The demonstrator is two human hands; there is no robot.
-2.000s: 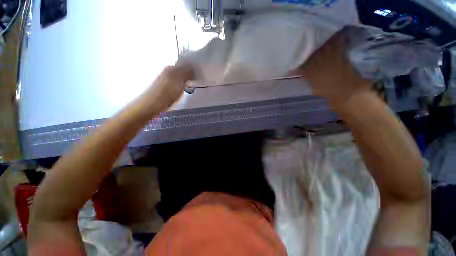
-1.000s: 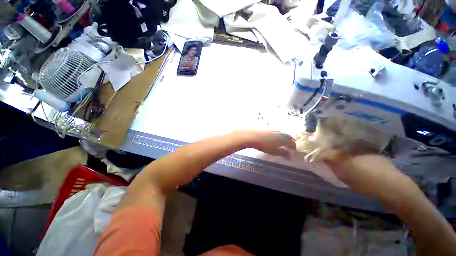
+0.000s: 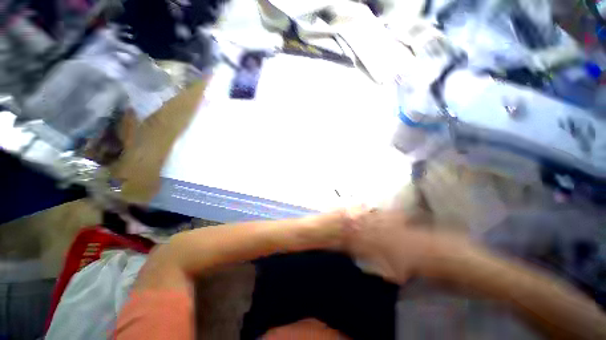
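The white sewing machine stands at the right, blurred. Pale cloth lies bunched below the machine head, just beyond my hands. My left hand and my right hand are close together at the table's front edge and overlap in the view. Both are strongly blurred; I cannot tell whether the fingers hold any cloth. The needle area is too blurred to make out.
A phone lies on the white table. Cream cloth is heaped behind it. A brown board and a blurred fan are at the left. A red basket with white cloth stands below left.
My hands have moved left and down to the table's front edge and come together. The bunched cloth still shows below the machine head. The view has shifted slightly and blurred.
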